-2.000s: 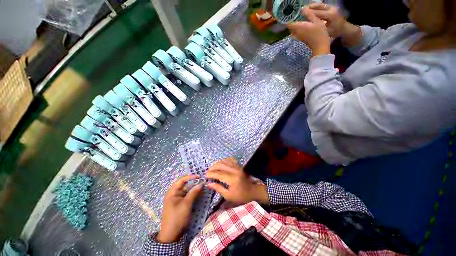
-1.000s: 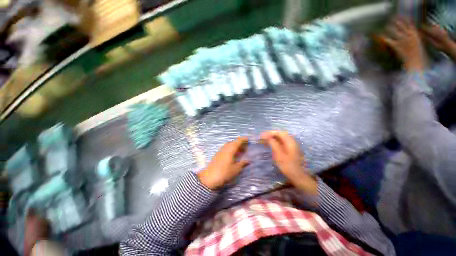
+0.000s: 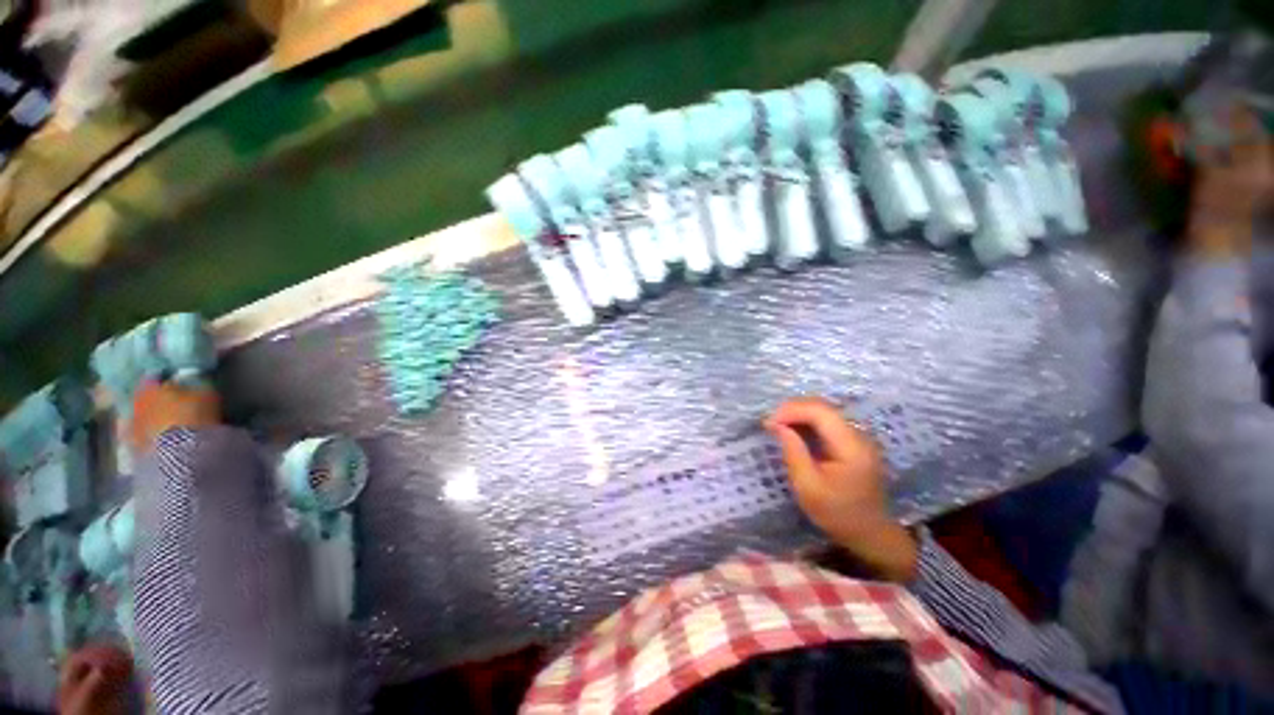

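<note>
My left hand (image 3: 175, 408) is stretched out to the far left, on the teal fan units (image 3: 165, 344) grouped there. Its fingers are partly hidden and blurred, so their grip cannot be made out. My right hand (image 3: 836, 475) is over the pale sheet with rows of small dark spots (image 3: 678, 492), thumb and forefinger close together. Whether a tiny part sits between them cannot be told. The sheet lies flat near my lap and shows on both sides of this hand.
Many fan units (image 3: 727, 196) stand side by side along the far edge. A heap of small teal parts (image 3: 430, 335) lies left of them. A single fan (image 3: 327, 475) lies beside my left forearm. Another person's hand (image 3: 95, 680) shows lower left; a grey sleeve (image 3: 1213, 377) is at right.
My hands were together over the sheet. My left hand has swung far left to the grouped fans, while my right hand stays near the sheet. The view has turned left.
</note>
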